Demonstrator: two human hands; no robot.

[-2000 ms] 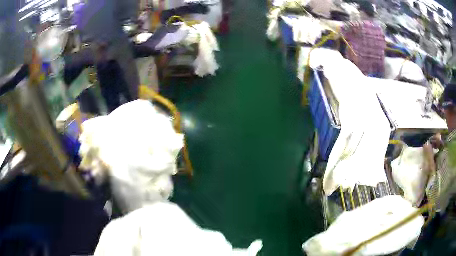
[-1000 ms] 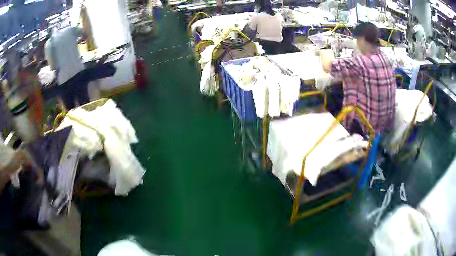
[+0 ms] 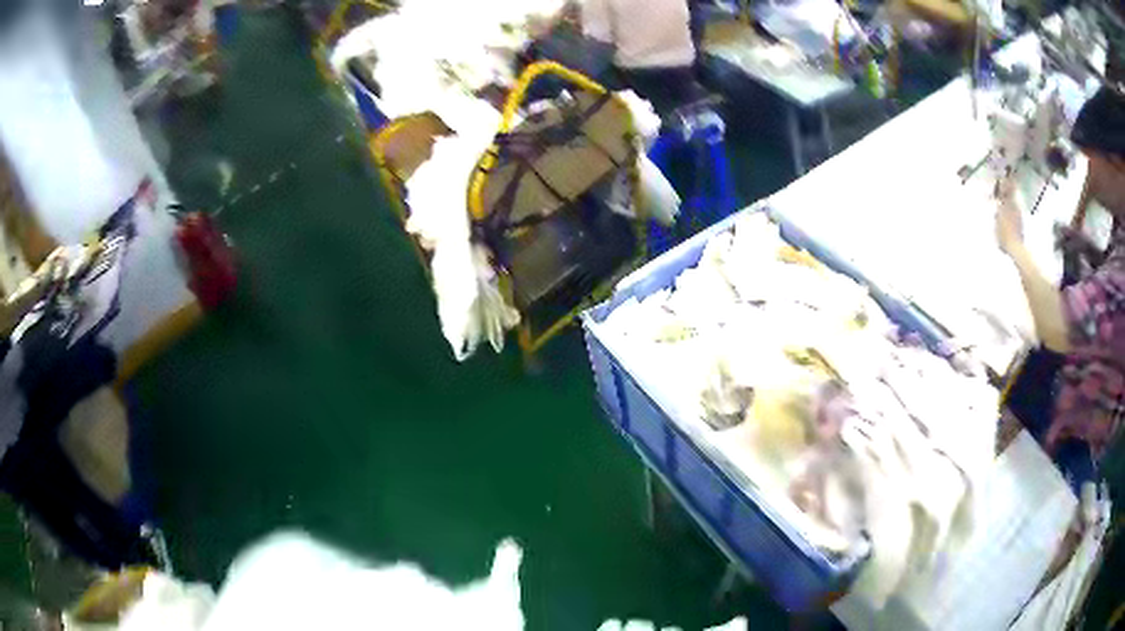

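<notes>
A white cloth bundle (image 3: pixel 358 592) shows at the bottom edge, low in front of me, overexposed and cut off by the frame. Another small white patch shows at the bottom edge to its right. Neither of my hands can be made out. A blue bin (image 3: pixel 691 481) stands ahead on the right, heaped with loose white and cream garment pieces (image 3: pixel 790 358), some hanging over its near right side.
A yellow-framed trolley (image 3: pixel 543 197) with a brown board and white cloth stands beyond the bin. A person in a pink plaid shirt (image 3: pixel 1092 333) sits at a white table (image 3: pixel 888 160) on the right. Green floor (image 3: pixel 370 456) lies ahead; a red object (image 3: pixel 206 259) stands left by a white pillar.
The view has moved forward along the aisle and tilted. The blue bin and plaid-shirted person are nearer and further right. More of the white bundle shows at the bottom than one second ago.
</notes>
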